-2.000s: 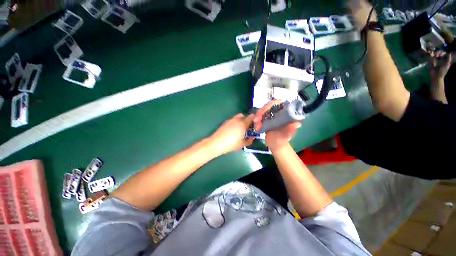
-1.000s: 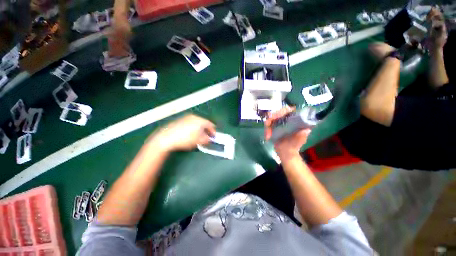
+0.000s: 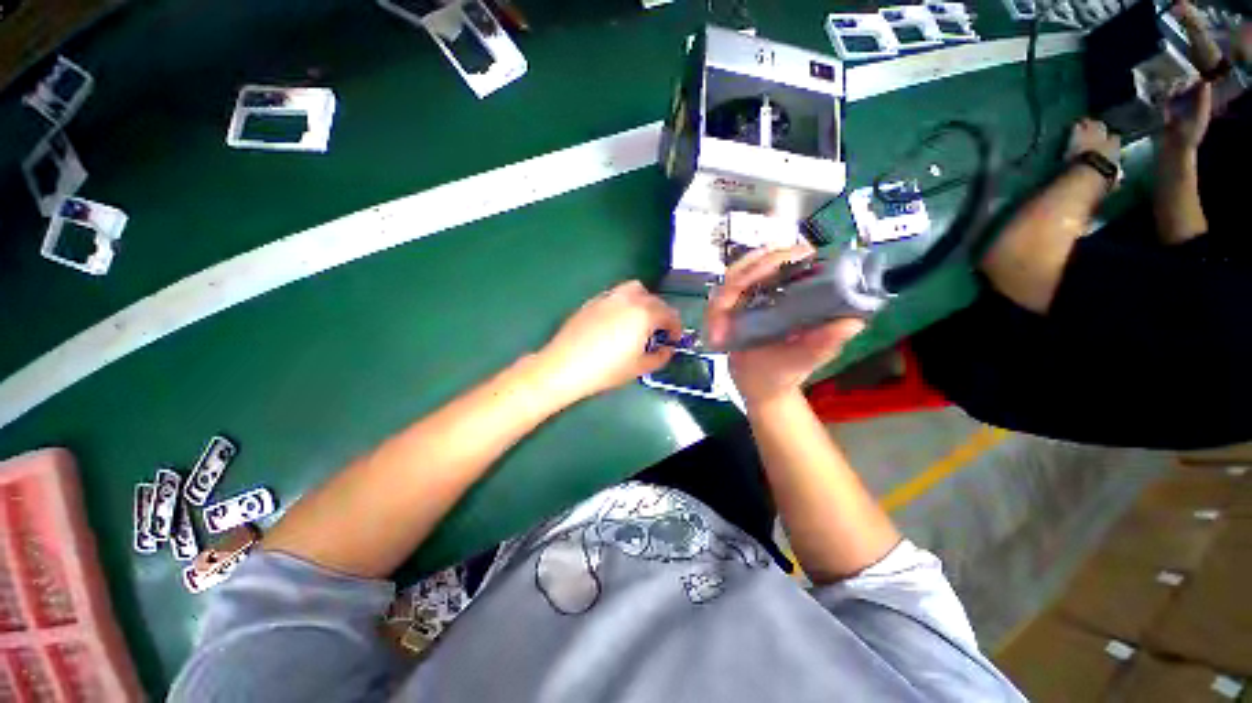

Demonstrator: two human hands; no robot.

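My right hand (image 3: 783, 330) is closed round the thick grey electric screwdriver (image 3: 810, 300), whose black cable loops off to the right. My left hand (image 3: 618, 337) is at the left end of a white plastic housing (image 3: 693, 376) lying on the green belt, its fingers on the housing's blue circuit board end (image 3: 665, 342). The screwdriver's front end is beside my left fingers; its tip and any screw are too small to see. The white automatic screw feeder (image 3: 763, 179) stands just beyond my hands.
Small oblong panels (image 3: 210, 471) lie in a loose pile at left, near a pink-red compartment tray (image 3: 55, 577). More housings (image 3: 282, 118) lie beyond the white line. One housing (image 3: 888, 214) lies right of the feeder. Another person's arm (image 3: 1050, 240) is at right, above a red object (image 3: 886, 389).
A second ago my left hand was on a housing left of the feeder; hand and housing are now at the screwdriver's front end. The hand over the far housings is out of view.
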